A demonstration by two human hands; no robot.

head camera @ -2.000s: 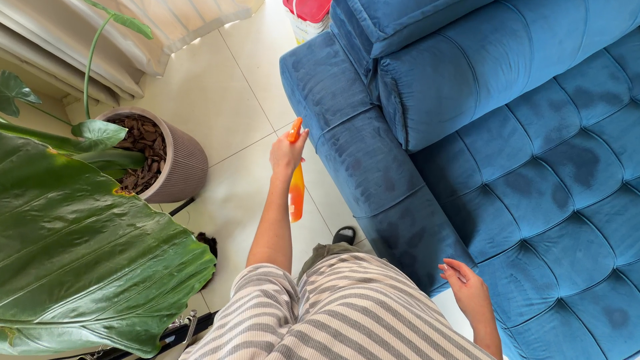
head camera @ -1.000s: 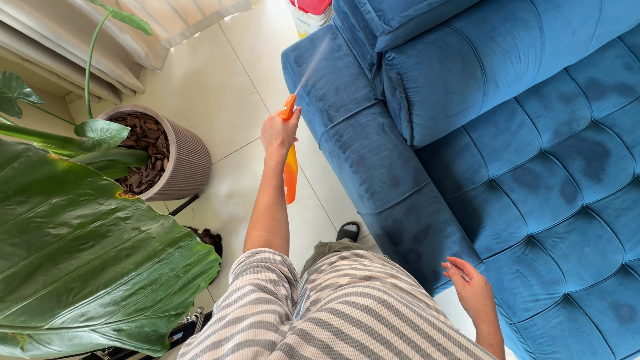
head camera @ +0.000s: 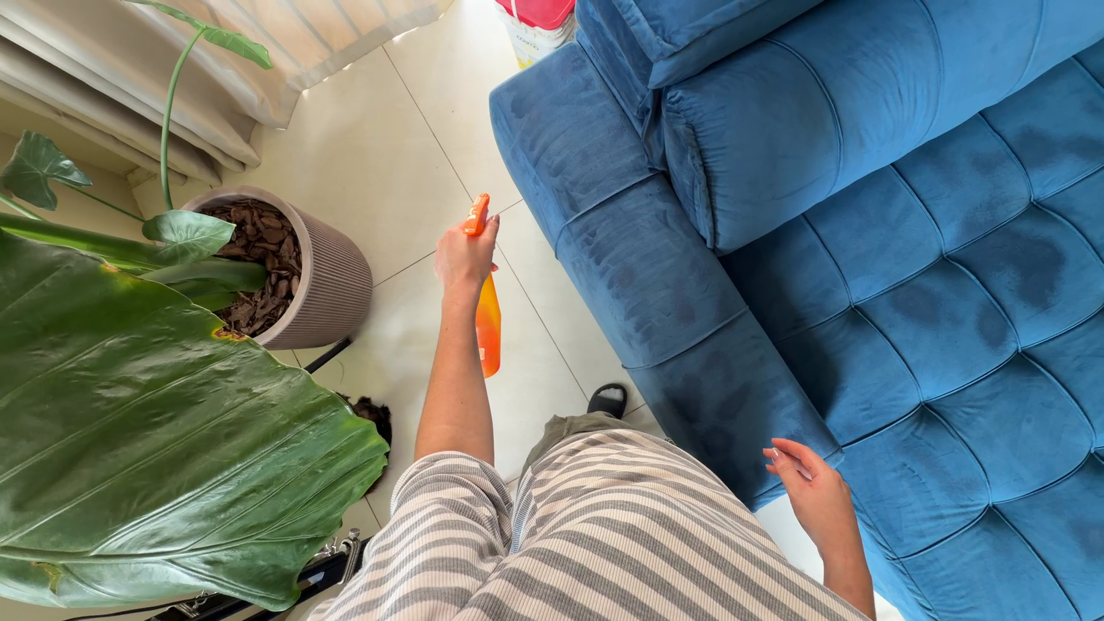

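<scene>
My left hand (head camera: 466,254) grips the neck of an orange spray bottle (head camera: 489,332), over the floor just left of the sofa's armrest. The orange spray head points toward the top of the view, and no mist shows from it. Beside the near end of the armrest, my right hand (head camera: 811,487) is empty, with its fingers loosely bent and apart. The blue velvet sofa (head camera: 871,250) fills the right side. Darker patches mark its armrest (head camera: 638,250) and its tufted seat (head camera: 940,310).
At the left stands a ribbed plant pot (head camera: 332,276) of bark chips, with a large green leaf (head camera: 172,431) reaching near my left arm. Behind the sofa's armrest is a tub with a red lid (head camera: 539,10). Beige curtains (head camera: 172,78) hang at the upper left.
A jet of spray came from the bottle toward the far end of the armrest one second ago; it no longer shows. My left hand has drawn back slightly from the armrest. My right hand has barely moved.
</scene>
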